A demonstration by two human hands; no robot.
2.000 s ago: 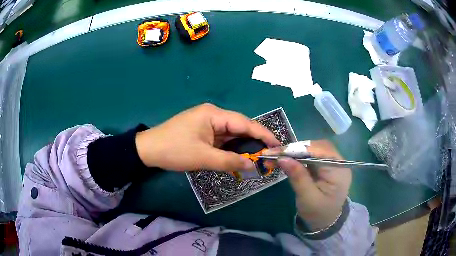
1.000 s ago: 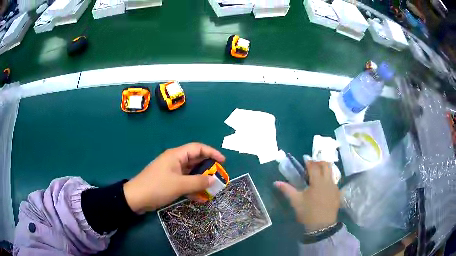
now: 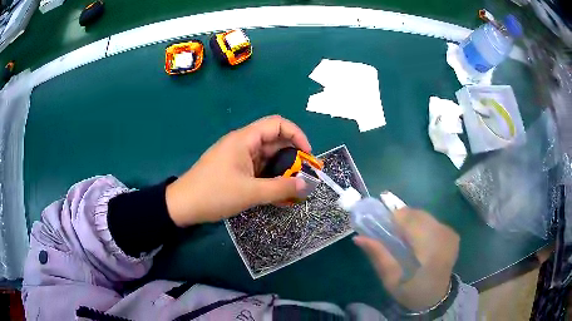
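My left hand (image 3: 232, 172) holds a black-and-orange unit (image 3: 290, 164) between thumb and fingers above the pin box. My right hand (image 3: 417, 257) holds a translucent squeeze bottle (image 3: 384, 231), tilted, its white neck and thin nozzle pointing at the unit's orange frame. The nozzle tip is at or very near the unit; contact cannot be told. White wrap shows on a right-hand finger. The pin box (image 3: 258, 274), a shallow white-edged tray full of metal pins, lies below both hands. The tweezers cannot be made out.
Two orange-and-black units (image 3: 183, 59) stand near the white rail (image 3: 282, 17). A white paper sheet (image 3: 351, 91) lies beyond the hands. To the right are a crumpled tissue (image 3: 446, 128), a white box with a yellowish ring (image 3: 480, 138), a clear bag (image 3: 514, 188) and a water bottle (image 3: 483, 47).
My right hand has picked up the squeeze bottle from beside the paper and brought it left to the unit. My left hand still holds the unit. The camera view has shifted.
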